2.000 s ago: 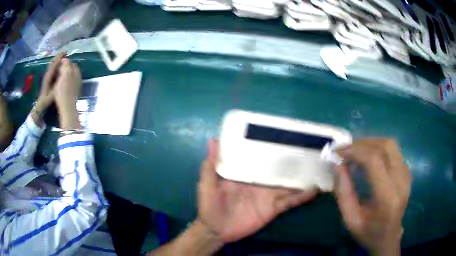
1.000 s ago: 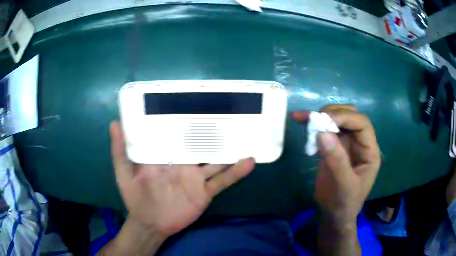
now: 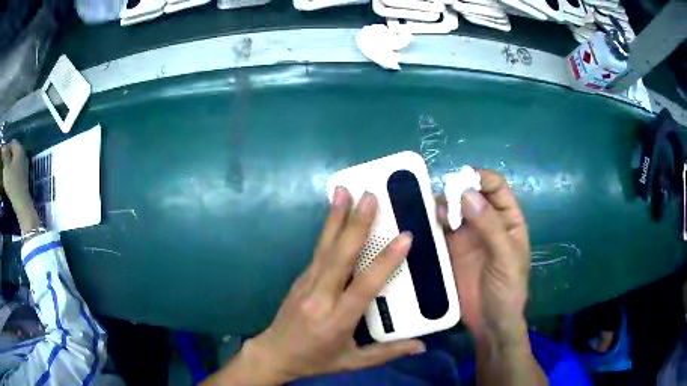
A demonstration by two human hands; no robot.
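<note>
The white front cover (image 3: 380, 213) is turned nearly upright in front of me, tilted. Its long black display window (image 3: 419, 249) faces me, with a dotted speaker grille (image 3: 372, 255) and a short black label strip (image 3: 385, 314) on its left part. My left hand (image 3: 324, 301) lies over the cover's left side, fingertips on its face and thumb at the lower edge. My right hand (image 3: 490, 249) is beside the right edge and pinches a crumpled white wipe (image 3: 461, 191). Whether its hidden fingers touch the cover, I cannot tell.
A pale rail (image 3: 301, 74) crosses behind the green bench (image 3: 173, 196). A spare wipe (image 3: 383, 44) lies on it, stacked covers (image 3: 410, 13) beyond. A white bottle (image 3: 595, 62) is at back right, a black item (image 3: 657, 162) at right. At left are another cover (image 3: 68, 90), a label sheet (image 3: 79, 181) and a neighbour's striped sleeve (image 3: 60, 301).
The cover has turned from lengthwise to nearly upright, and its face now shows the label strip. My left hand has moved from beneath onto its face. My right hand has come close to its right edge.
</note>
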